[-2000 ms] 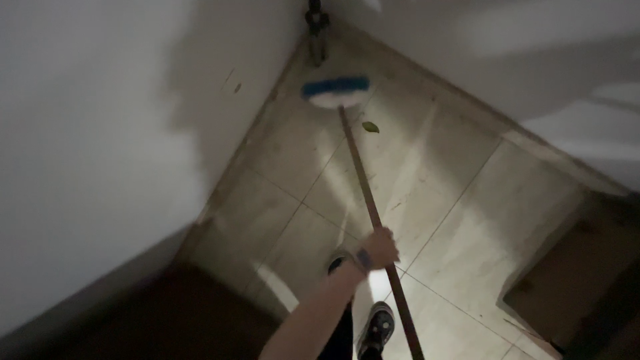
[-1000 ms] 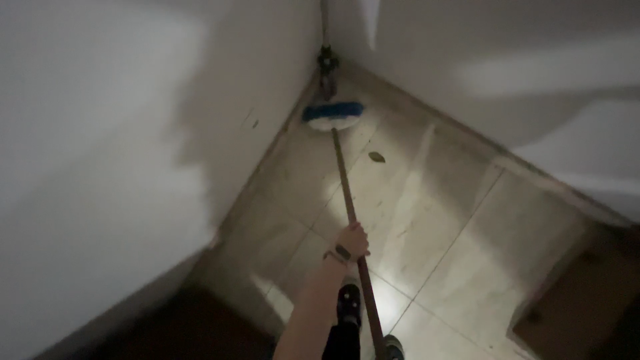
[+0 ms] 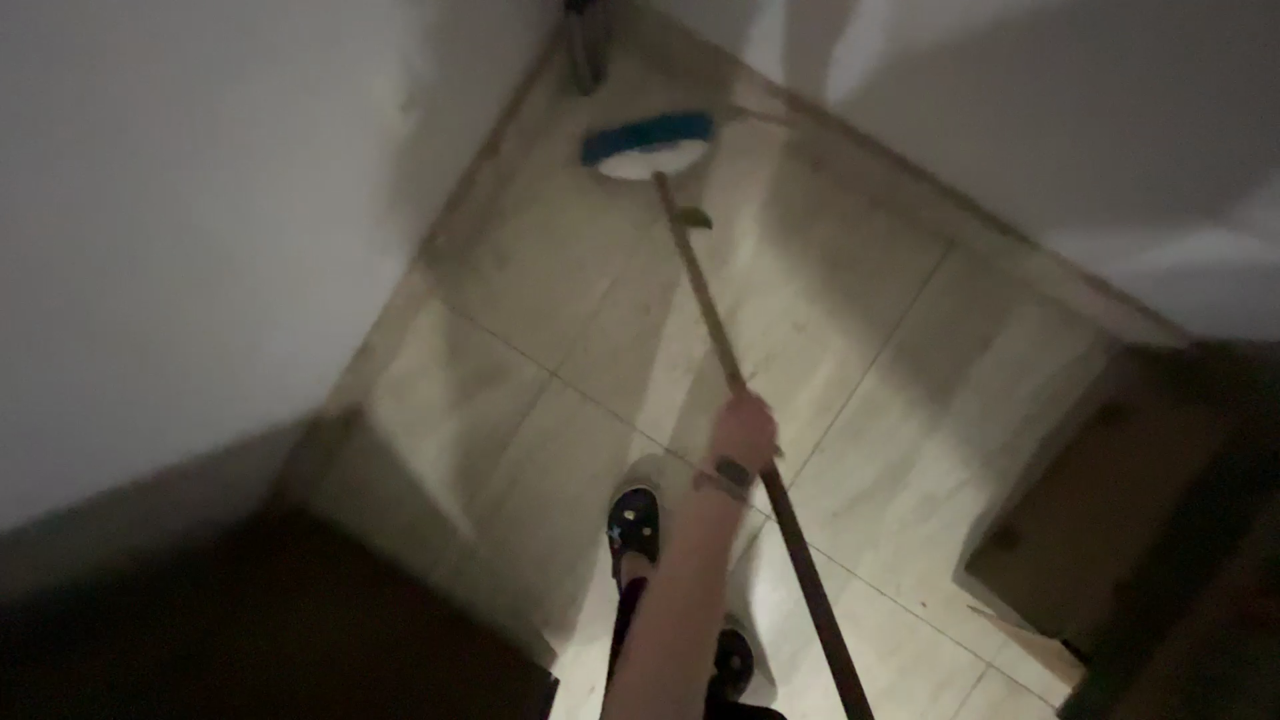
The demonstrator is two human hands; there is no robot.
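Observation:
My left hand (image 3: 745, 430) is closed around the brown pole of a broom (image 3: 715, 315), with a dark watch on the wrist. The pole slants from the lower right up to a broom head (image 3: 650, 145) with blue bristles and a white top, which rests on the tiled floor near the corner. A leaf (image 3: 694, 218) lies close beside the pole, just below the head. My right hand is out of view, as is the pole's upper end. The picture is dim and blurred.
Pale walls (image 3: 220, 200) meet at the corner, where a dark object (image 3: 587, 50) stands. A brown box-like object (image 3: 1080, 500) is at the right and a dark shape (image 3: 250, 620) at the lower left. My shoes (image 3: 634, 525) are on the tiles (image 3: 860, 480).
The broom head has drawn back from the dark object in the corner since one second ago, and the leaf now appears beside the pole. My left hand stays closed on the pole. The view has shifted.

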